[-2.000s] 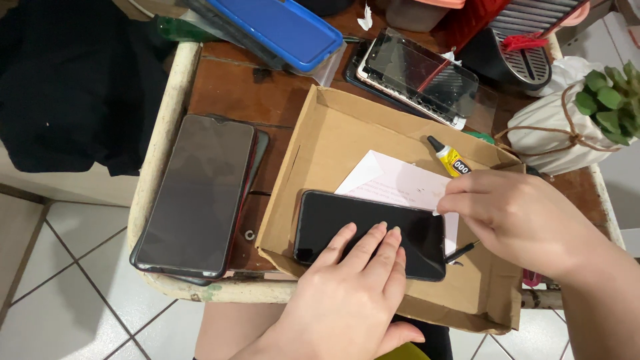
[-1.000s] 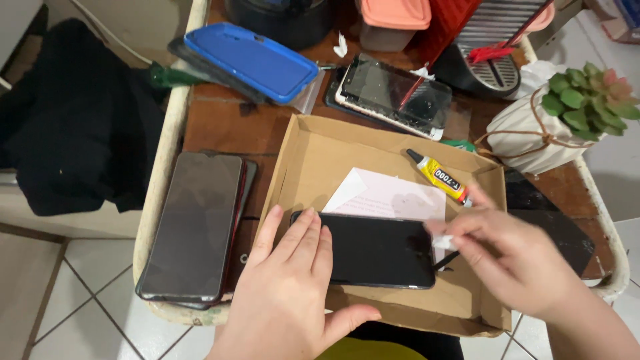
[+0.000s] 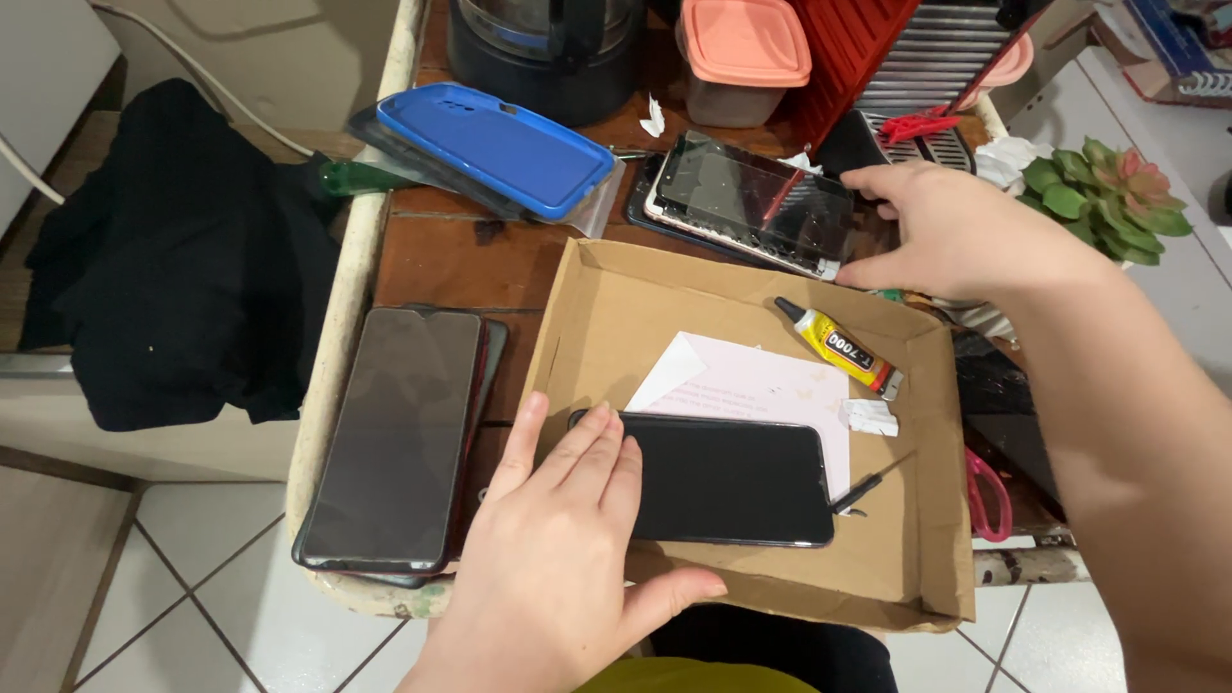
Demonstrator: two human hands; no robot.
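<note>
My left hand (image 3: 568, 539) lies flat over the left end of a black smartphone (image 3: 731, 479), inside a shallow cardboard tray (image 3: 938, 462). Under the phone's upper edge is a printed paper sheet (image 3: 760, 385). A yellow and black T-7000 glue tube (image 3: 842, 348), a crumpled white paper scrap (image 3: 870, 417) and a small black screwdriver (image 3: 859, 491) lie right of the phone. Beyond the tray, my right hand (image 3: 938, 231) reaches to the right end of a stack of cracked phones (image 3: 756, 207), thumb and fingers spread around that end; whether it grips them cannot be told.
Left of the tray lie stacked phones (image 3: 395, 438). Behind are a blue phone case (image 3: 500, 144), a coffee maker (image 3: 549, 48), a container with a pink lid (image 3: 746, 48) and a red appliance (image 3: 857, 58). At right are a succulent (image 3: 1107, 202) and pink scissor handles (image 3: 988, 496).
My right hand has moved from beside the black phone to the cracked phones behind the tray. A white paper scrap that was at its fingers now lies in the tray. My left hand stays on the phone.
</note>
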